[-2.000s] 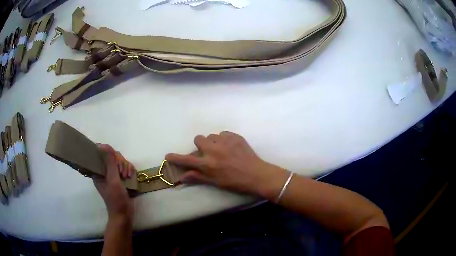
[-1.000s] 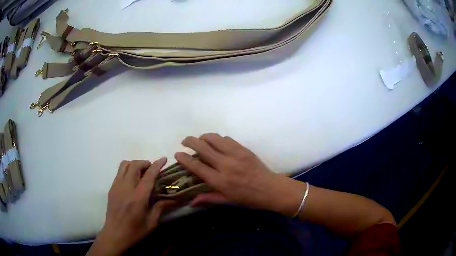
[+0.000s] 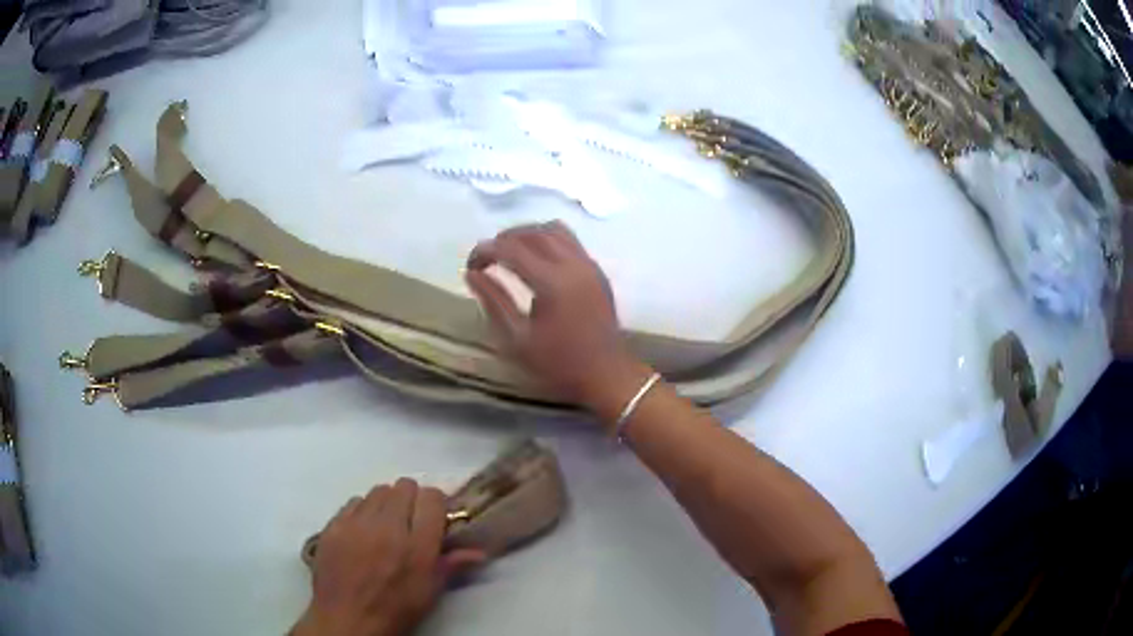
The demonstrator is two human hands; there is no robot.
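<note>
My left hand (image 3: 379, 553) holds a coiled tan strap (image 3: 528, 499) on the table near the front edge. The coil lies tilted, its right end showing past my fingers, with a small gold piece near my thumb. My right hand (image 3: 547, 298) is over the middle of a long pile of tan webbing straps (image 3: 373, 288), fingers curled and apart, with nothing seen in it. Gold hooks and brown tabs show at the pile's left end. Loose white strips with zigzag edges (image 3: 534, 155) lie beyond my right hand.
Banded strap bundles (image 3: 56, 168) lie at the left, and a grey-taupe pile (image 3: 137, 31) at the upper left. A white stack (image 3: 485, 44) is at the back. A strap heap (image 3: 919, 81), a clear plastic bag (image 3: 1037, 236) and a lone coiled strap (image 3: 1021, 398) are at the right.
The strap is now coiled under my left hand. My right hand has left it and moved up and forward over the pile. The view has shifted, showing the white strips and stack.
</note>
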